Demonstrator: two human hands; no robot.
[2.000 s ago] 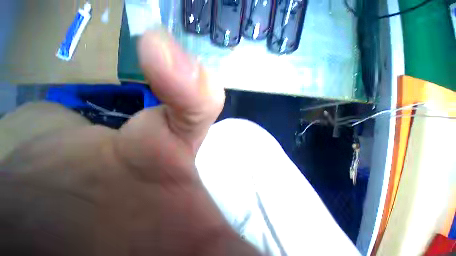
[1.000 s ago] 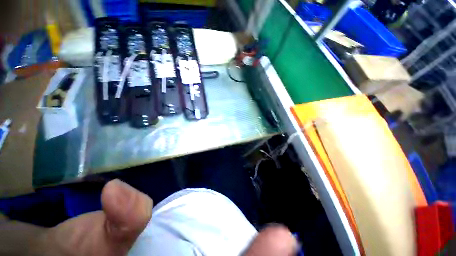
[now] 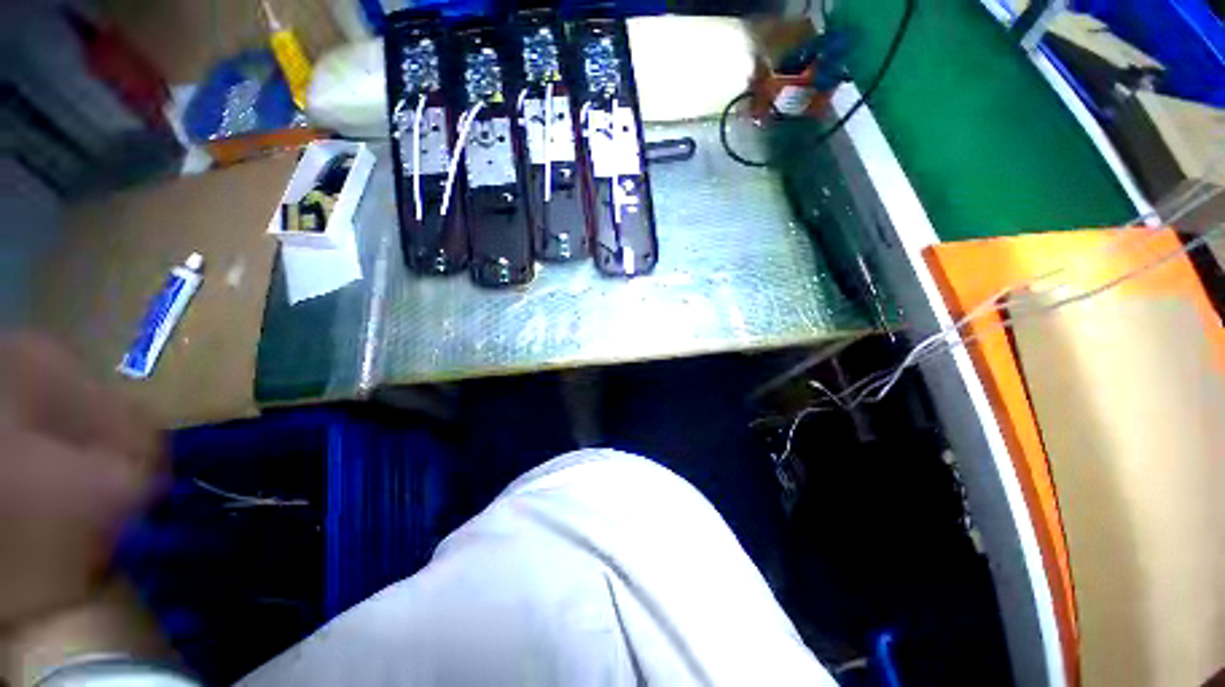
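Several long black lock panels lie side by side on the bubble wrap mat [image 3: 699,289], open backs up, with circuit boards at the far ends and white wires along them. The leftmost panel [image 3: 433,242] and the rightmost panel [image 3: 631,242] bound the row. A black handle lever [image 3: 672,148] sticks out to the right of the row. My left hand [image 3: 67,470] is blurred and cut by the left edge, beside the blue crate; whether it holds anything cannot be told. My right hand is out of the picture.
A white parts box [image 3: 352,201] and a blue-white tube [image 3: 161,315] on cardboard [image 3: 222,329] are left. A blue crate [image 3: 336,510] stands below the table. A pale padded roll [image 3: 692,67] and yellow bottle [image 3: 288,57] are behind. Loose wires [image 3: 873,389] hang at right.
My left hand has moved to the left edge and my right hand has left the picture. The view has shifted, showing the tube again. The panels still lie in their row.
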